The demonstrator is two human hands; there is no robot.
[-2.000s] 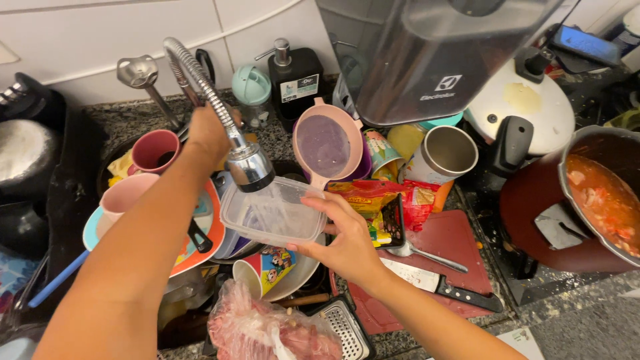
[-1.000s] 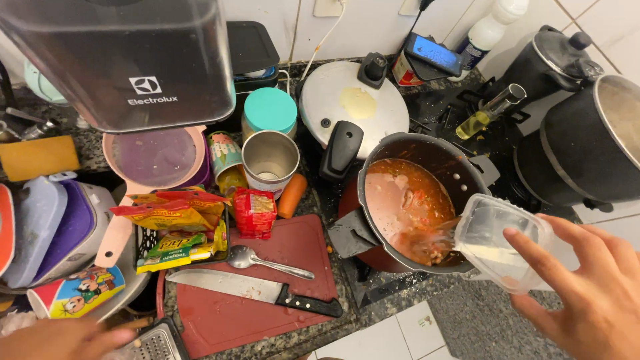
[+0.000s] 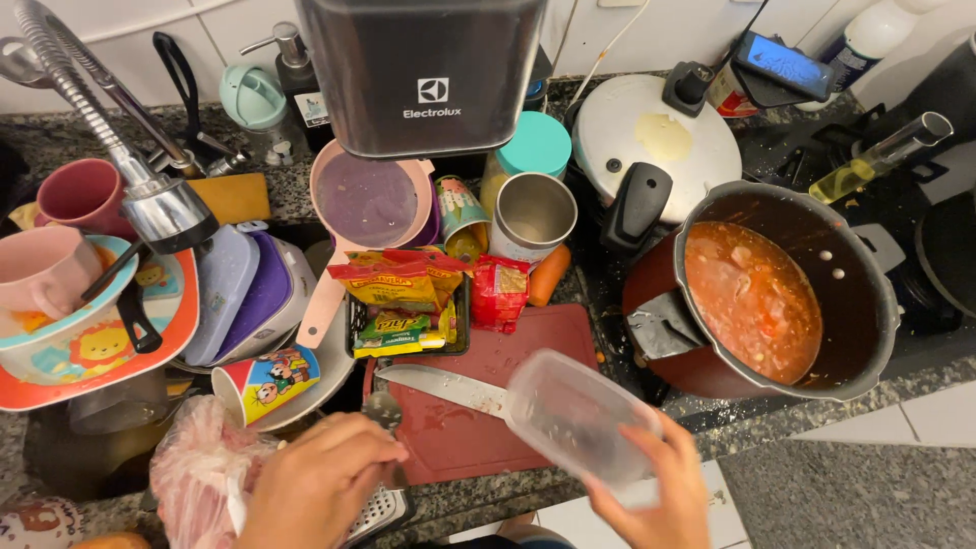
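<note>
My left hand [image 3: 320, 476] is at the lower middle, its fingers pinched on a metal spoon [image 3: 383, 410], partly hidden and blurred. In my right hand [image 3: 659, 488] is a clear plastic container [image 3: 576, 415], tilted over the right part of a red cutting board [image 3: 488, 335]. A kitchen knife [image 3: 450, 389] lies on the board, its handle hidden behind the container. To the right stands an uncovered pressure cooker pot [image 3: 858, 305] holding red stew with pieces [image 3: 751, 301]. A black basket [image 3: 465, 335] of seasoning packets [image 3: 404, 286] sits at the board's upper left, beside a red packet [image 3: 501, 293].
Piled dishes [image 3: 164, 328] fill the sink at left under a spring faucet [image 3: 164, 206]. Bagged raw meat [image 3: 206, 465] and a grater [image 3: 377, 511] are near my left hand. A steel cup [image 3: 534, 217], carrot [image 3: 549, 274] and pressure cooker lid [image 3: 659, 145] stand behind the board.
My right hand has brought the container from over the pot to above the cutting board. The spoon, on the board one second ago, is now in my left hand. The view has shifted left.
</note>
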